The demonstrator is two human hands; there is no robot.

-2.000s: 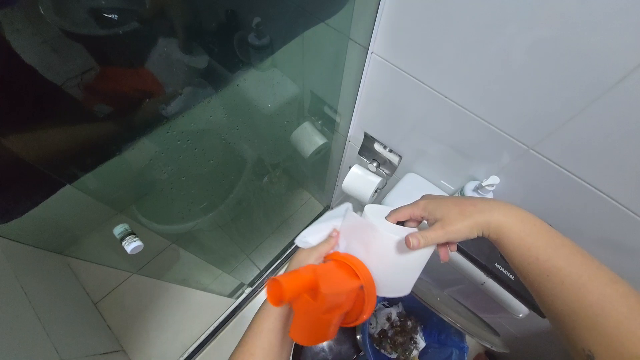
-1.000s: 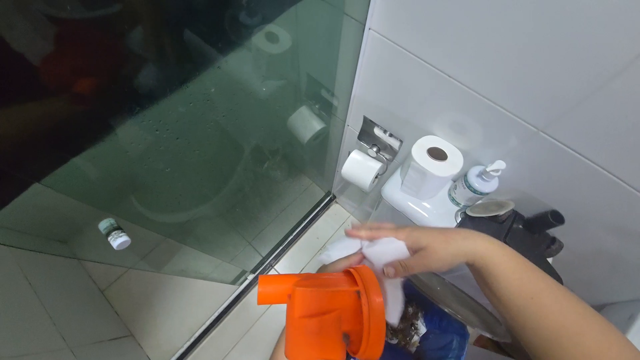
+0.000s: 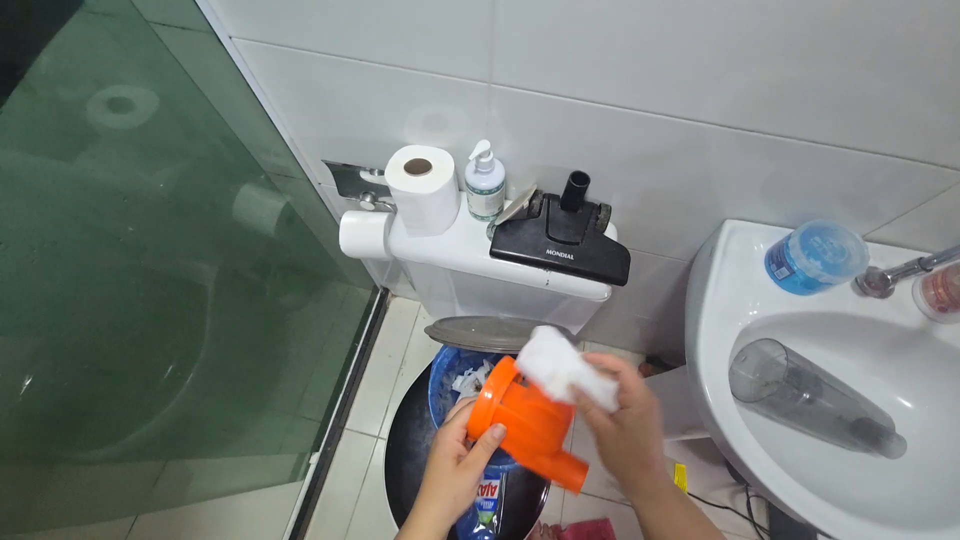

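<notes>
My left hand (image 3: pixel 461 457) grips an orange plastic vacuum cleaner part (image 3: pixel 529 420) by its round rim, its short tube pointing down to the right. A wad of white paper (image 3: pixel 562 367) is pinched in my right hand (image 3: pixel 626 424), at the upper right of the orange part. Behind and below them is a blue bin (image 3: pixel 442 382) with crumpled paper in it. A black floor nozzle (image 3: pixel 566 240) lies on the white toilet tank lid, near a toilet paper roll (image 3: pixel 424 195) and a pump bottle (image 3: pixel 485 184). A clear plastic cylinder (image 3: pixel 810 397) lies in the sink basin.
The white sink (image 3: pixel 712 337) stands at the right, with a blue-filled tub (image 3: pixel 817 259) beside the faucet (image 3: pixel 900 274). A glass shower panel (image 3: pixel 150 300) fills the left. A blue Ajax bottle (image 3: pixel 484 506) sits below my hands, and a cord (image 3: pixel 720 506) runs along the floor.
The view has swung right, bringing in the sink. My right hand has moved off my left hand with the white paper. The paper roll stands on the tank; two seconds ago it was in my hands.
</notes>
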